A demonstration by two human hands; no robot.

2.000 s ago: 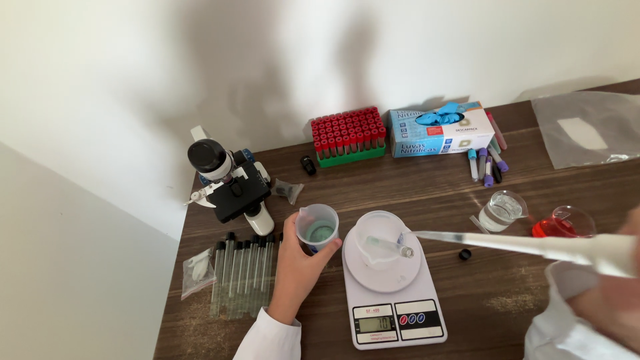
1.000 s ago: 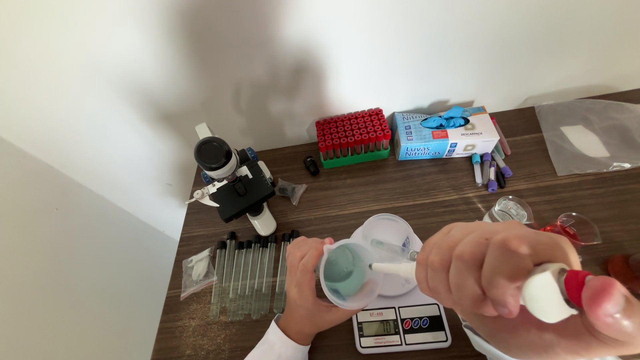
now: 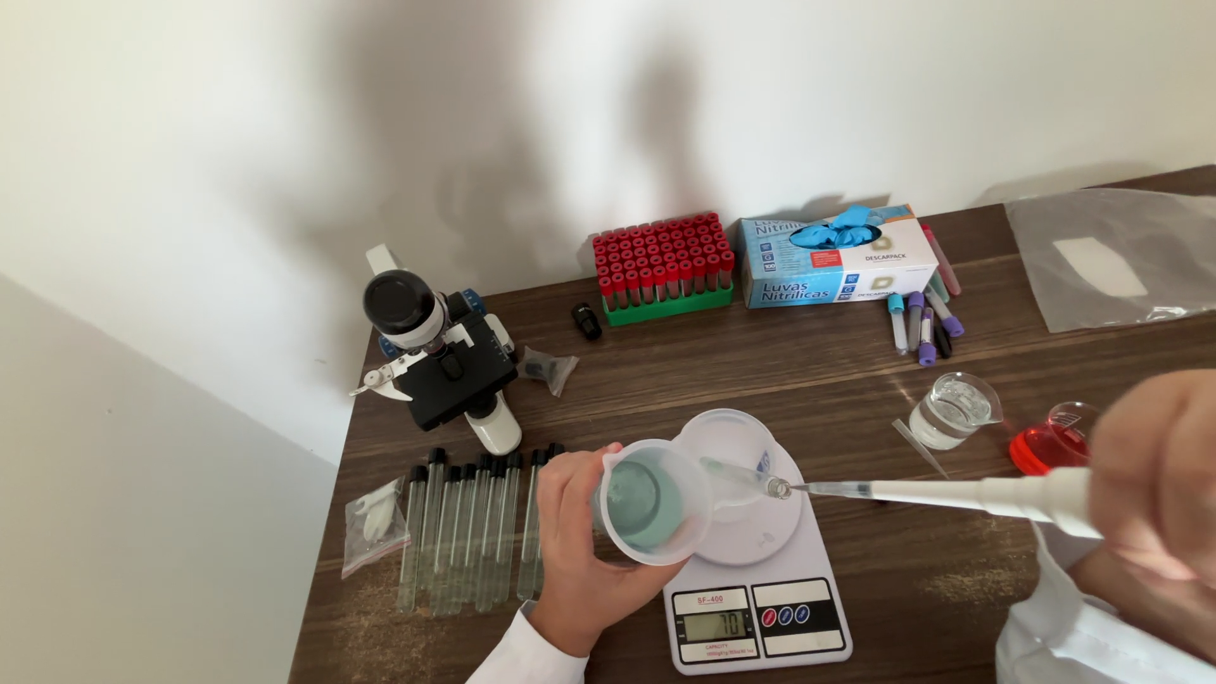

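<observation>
My left hand point(image 3: 594, 560) grips a translucent plastic beaker point(image 3: 655, 501) of pale blue-green liquid, tilted beside the scale's pan. My right hand point(image 3: 1154, 475), partly out of view at the right edge, holds a white pipette point(image 3: 978, 494). The pipette's tip is at the mouth of a small glass tube point(image 3: 746, 475); whether it is inside I cannot tell. That tube lies on a clear dish point(image 3: 727, 427) on the white digital scale point(image 3: 760, 617), whose display shows digits.
Capped glass tubes point(image 3: 465, 541) and a small bag point(image 3: 377, 518) lie left. Behind stand a microscope point(image 3: 446, 370), a red-capped tube rack point(image 3: 665, 271) and a nitrile glove box point(image 3: 836, 256). A beaker of clear liquid point(image 3: 950, 413) and a flask of red liquid point(image 3: 1050, 442) stand right.
My right hand has moved right, taking the pipette from the mouth of the held beaker to the small glass tube over the scale. My left hand still holds the beaker.
</observation>
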